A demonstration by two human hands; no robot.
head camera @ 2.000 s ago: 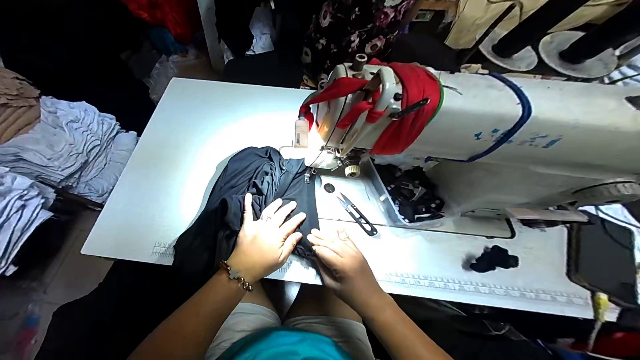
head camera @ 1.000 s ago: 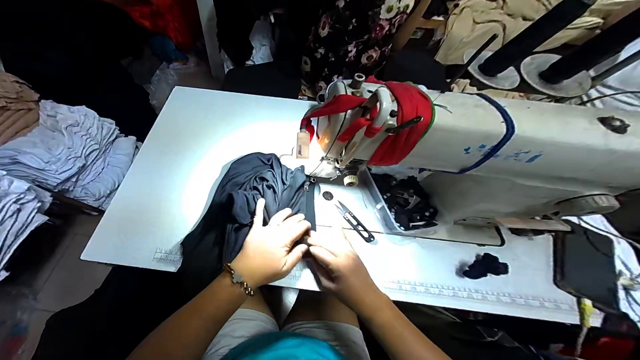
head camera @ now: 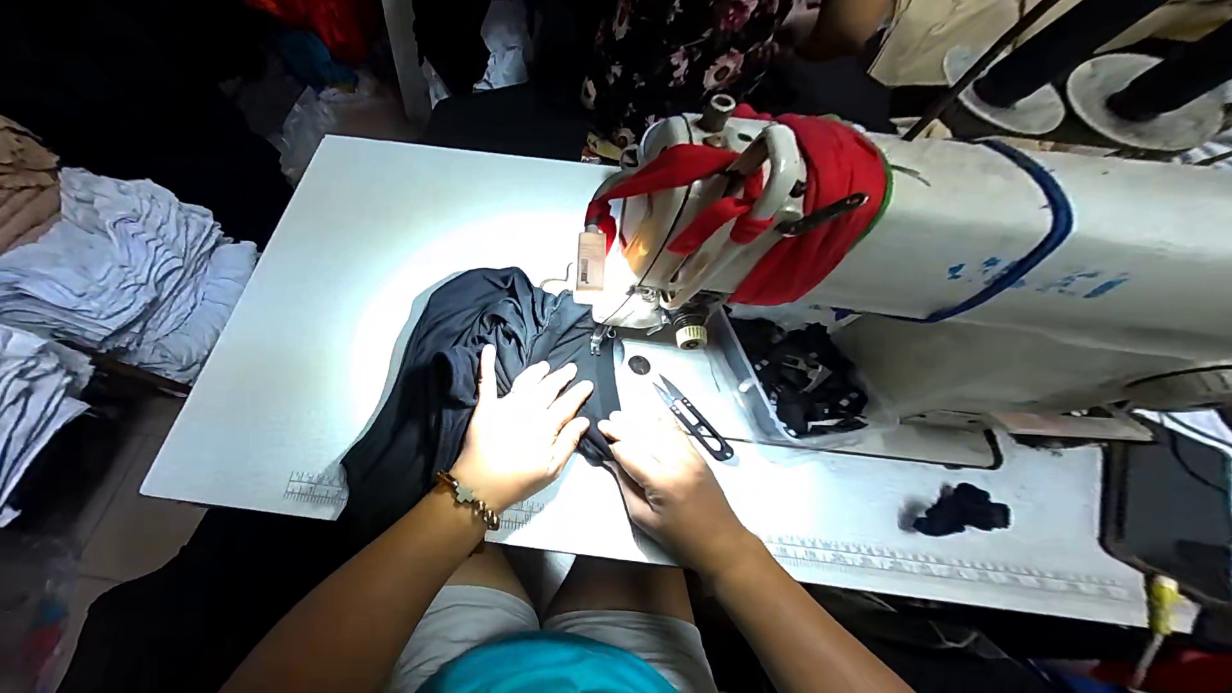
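Observation:
Dark fabric (head camera: 481, 318) lies bunched on the white table of an industrial sewing machine (head camera: 962, 231), its right edge under the presser foot (head camera: 599, 339). My left hand (head camera: 525, 433) rests flat on the cloth with fingers spread, a bracelet at the wrist. My right hand (head camera: 664, 472) pinches the near right edge of the fabric between thumb and fingers. Just right of the cloth lie black thread snips (head camera: 695, 419) and a small dark disc (head camera: 639, 365). Fabric partly hides beneath both hands.
A clear plastic bin (head camera: 760, 385) of dark scraps stands beside the machine bed. A dark scrap (head camera: 962, 509) lies at the right, above a printed ruler (head camera: 943, 568). Folded white cloth (head camera: 125, 260) is stacked at the left. Behind the machine is a person in floral clothing (head camera: 674, 48).
Both hands stay near the same places on the fabric. Beneath my left hand the cloth's folds have shifted slightly.

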